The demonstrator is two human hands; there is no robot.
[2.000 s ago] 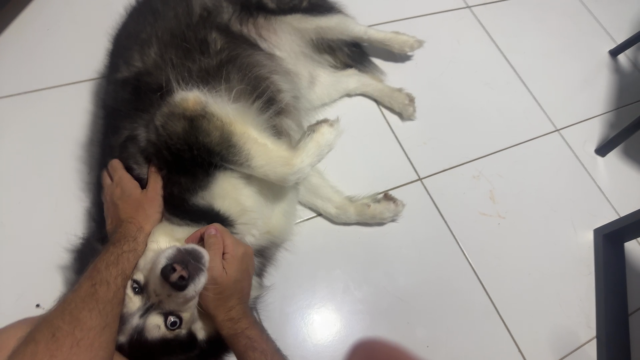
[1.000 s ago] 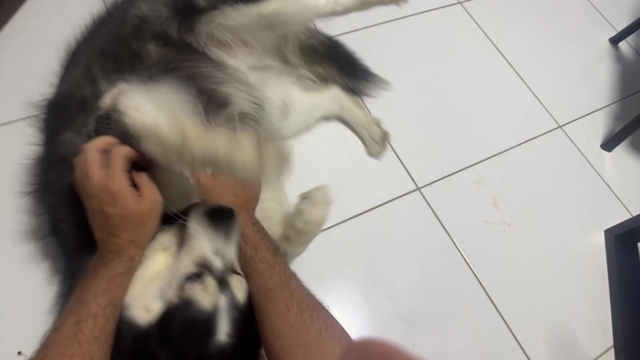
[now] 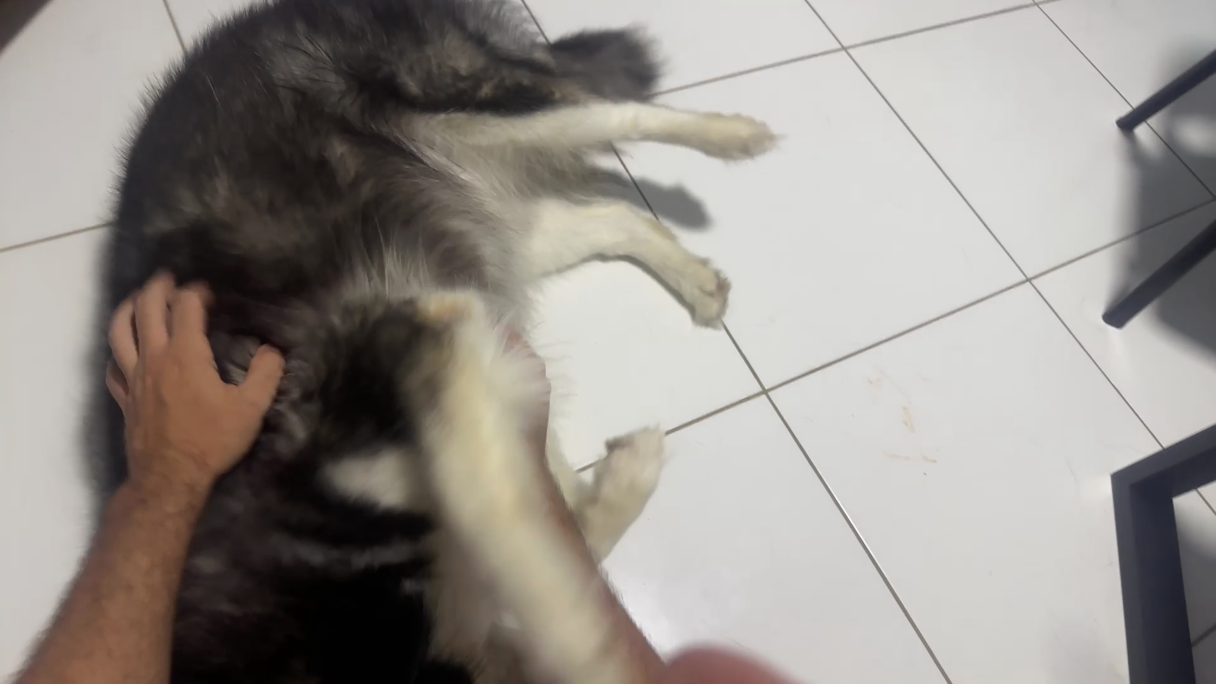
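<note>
A black, grey and white long-haired dog (image 3: 313, 190) lies on its side on the floor, its legs stretched to the right. My left hand (image 3: 180, 380) rests on the dark fur of its side, fingers and thumb spread. My right hand (image 3: 527, 375) shows only in a small part at the dog's chest; a blurred, raised white foreleg (image 3: 513, 513) covers most of it and its forearm, so its fingers cannot be made out. The other forepaw (image 3: 627, 475) lies by the forearm. The dog's head is not clearly visible.
White floor tiles (image 3: 902, 332) with thin dark joints surround the dog. Faint orange-brown marks lie on one tile at the right. Dark furniture legs (image 3: 1159, 285) stand at the right edge, with an angular dark frame (image 3: 1145, 551) at the lower right. A blurred pinkish shape (image 3: 722, 665) shows at the bottom.
My left hand has moved from beside the dog's head and neck up onto its side. My right hand, by the muzzle two seconds ago, is now at the chest. A foreleg has swung down over my right forearm.
</note>
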